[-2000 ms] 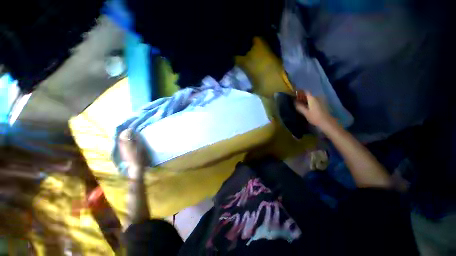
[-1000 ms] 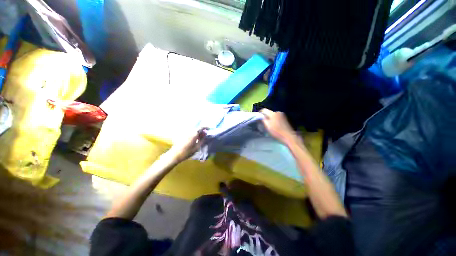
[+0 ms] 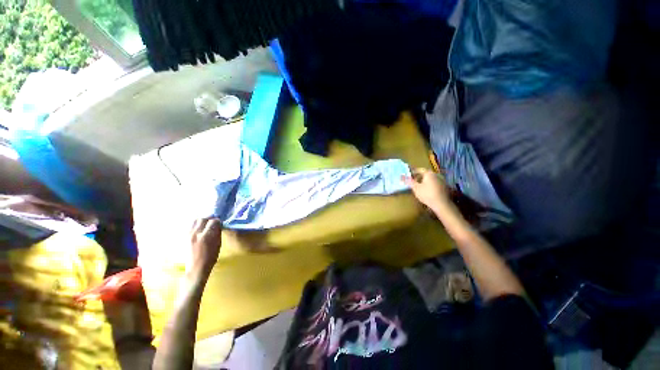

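Observation:
The light blue shirt lies stretched out left to right over the yellow sleeve board, with creases along it. My right hand pinches its narrow right end. My left hand grips its lower left edge. The left part of the cloth is partly lost in glare. The yellow ironing table lies beneath. No iron can be made out.
A black garment pile and a blue board lie at the far side. A clear cup stands on the ledge. A grey bundle is at the right. A red bag is at the left.
The iron left my right hand between the first two frames. Since then my hands have moved apart, and the bunched shirt is now spread lengthwise. The view has shifted.

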